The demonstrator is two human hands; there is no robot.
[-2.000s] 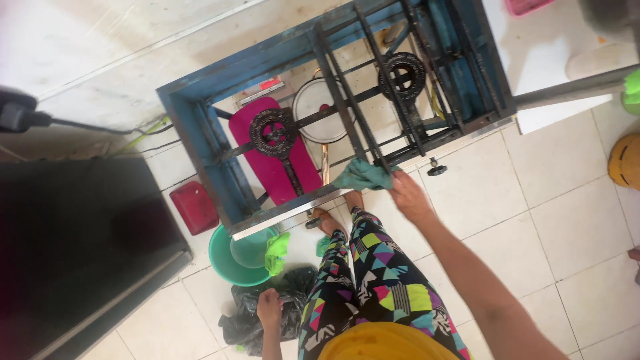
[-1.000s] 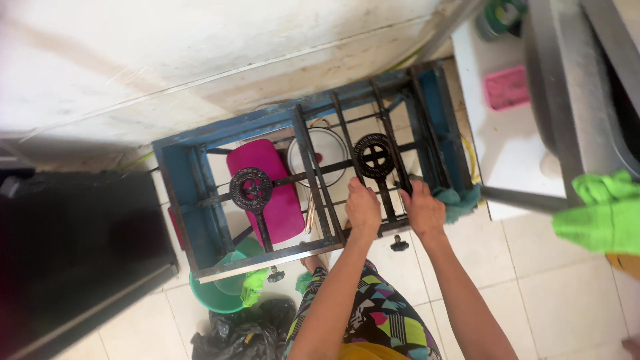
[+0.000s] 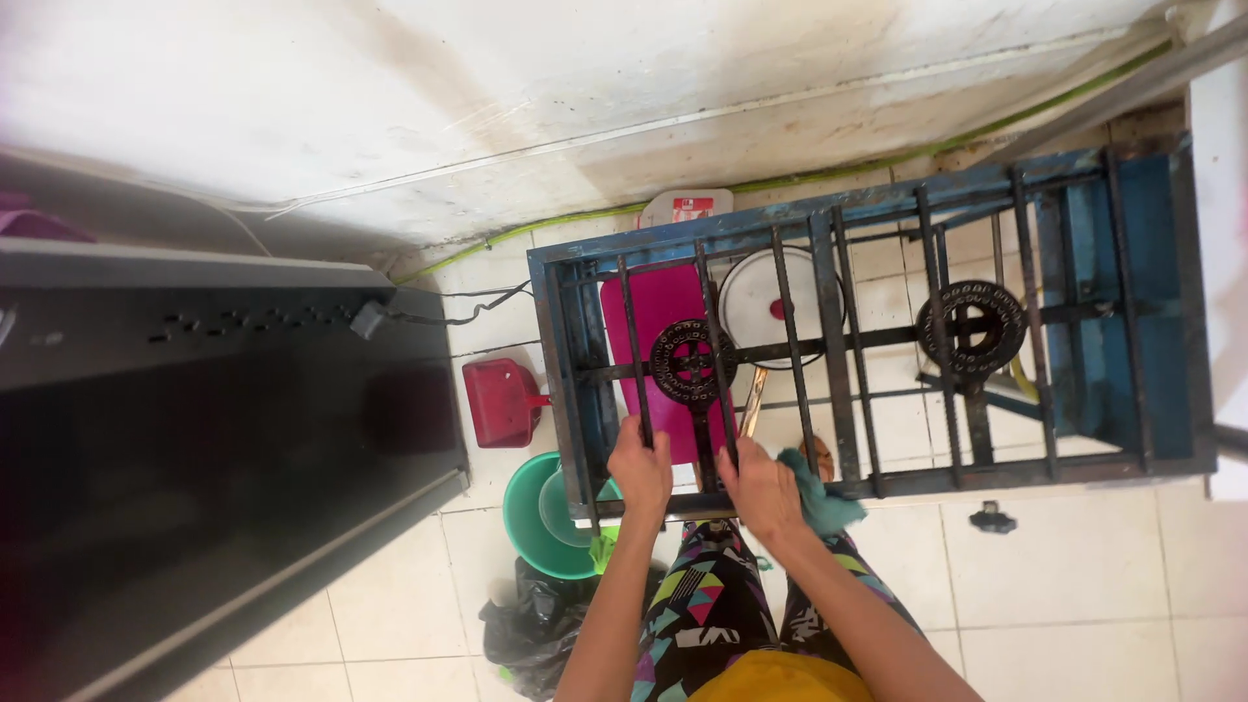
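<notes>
A blue metal two-burner gas stove frame (image 3: 838, 224) spans the view, with black metal bars across its top. My left hand (image 3: 641, 468) grips a bar of the left grate (image 3: 780, 302), near the front edge. My right hand (image 3: 765, 487) is closed around another bar of that grate, with a teal cloth (image 3: 824, 497) beside it over the front rail. Between and beyond my hands lies the left burner (image 3: 693, 361); the right burner (image 3: 972, 328) sits under the right-hand bars. Through the open frame show a magenta plastic board (image 3: 648, 302) and a white pot lid (image 3: 760, 288).
A dark appliance (image 3: 234, 419) stands at left. On the tiled floor are a red dustpan (image 3: 499, 402), a green basin (image 3: 531, 526) and a black plastic bag (image 3: 536, 624). A yellow-green hose (image 3: 575, 216) runs along the wall (image 3: 390, 107). A black knob (image 3: 992, 518) projects in front.
Both hands have moved from the middle of the stove to its left part. Bars now lie over the left burner, where the earlier frames show it uncovered. The view has shifted.
</notes>
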